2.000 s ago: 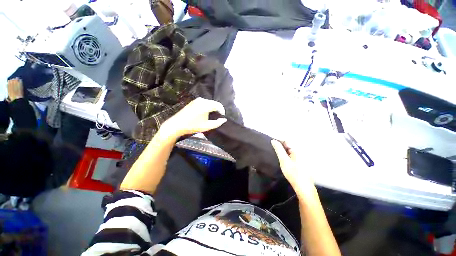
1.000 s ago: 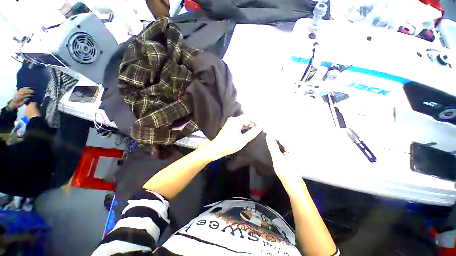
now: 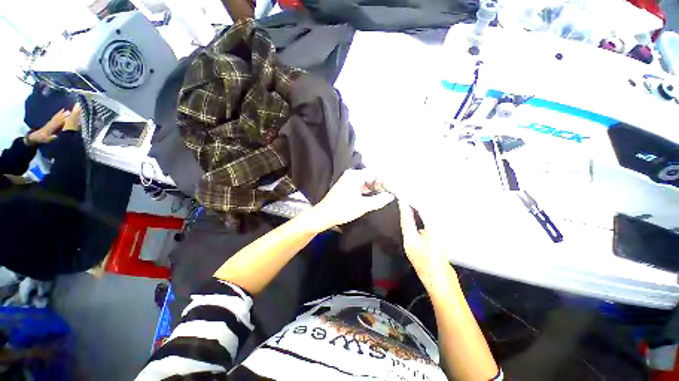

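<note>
A dark brown-grey garment piece (image 3: 372, 225) hangs between my hands at the table's front edge. My left hand (image 3: 350, 199) is shut on its upper edge, with a fold of cloth at the fingertips. My right hand (image 3: 417, 234) holds the same piece just to the right, fingertips almost touching my left hand's. Bright glare washes out the fingertips. The plain cloth runs up to bunched plaid fabric (image 3: 231, 111) with pale yellow check lines, left of my hands.
The white sewing machine (image 3: 551, 126) stands at the right. Thread snips (image 3: 537, 216) lie left of a black smartphone (image 3: 646, 239). A grey fan housing (image 3: 123, 63) is at upper left. A neighbouring person's hands (image 3: 56, 125) show at far left, above a red stool (image 3: 141, 244).
Since two seconds ago, my left hand has moved right, close to my right hand, and the stretched piece is now gathered between them. Over the last second my hands have barely moved.
</note>
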